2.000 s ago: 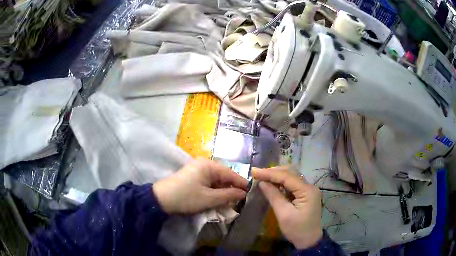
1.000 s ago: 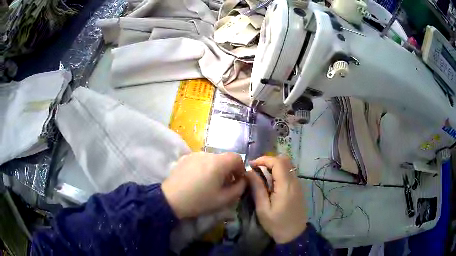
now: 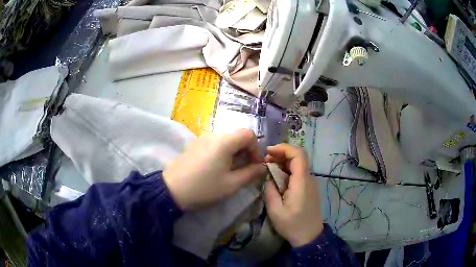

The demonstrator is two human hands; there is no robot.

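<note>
A light grey garment panel [image 3: 115, 138] lies left of the needle and runs under my left forearm to the table's front. My left hand [image 3: 214, 169] pinches the edge of the cloth, fingertips close to my right hand. My right hand [image 3: 293, 195] holds a beige piece [image 3: 278, 177] between thumb and fingers. Both hands are in front of the presser foot [image 3: 262, 106], off the needle plate [image 3: 235, 122]. My fingers hide the exact point of grip. A dark edge shows on the cloth below my hands.
The white sewing machine [image 3: 334, 57] stands at upper right. Spare strips [image 3: 371, 135] lie under its arm. A rumpled grey and beige heap [image 3: 162, 49] is behind. A stack of cut panels [image 3: 23, 112] is at far left. Loose threads [image 3: 349, 203] and small dark snips [image 3: 429, 195] lie at right.
The view has shifted closer to the machine. My hands have moved up toward the presser foot in the picture, with the cloth still pinched between them.
</note>
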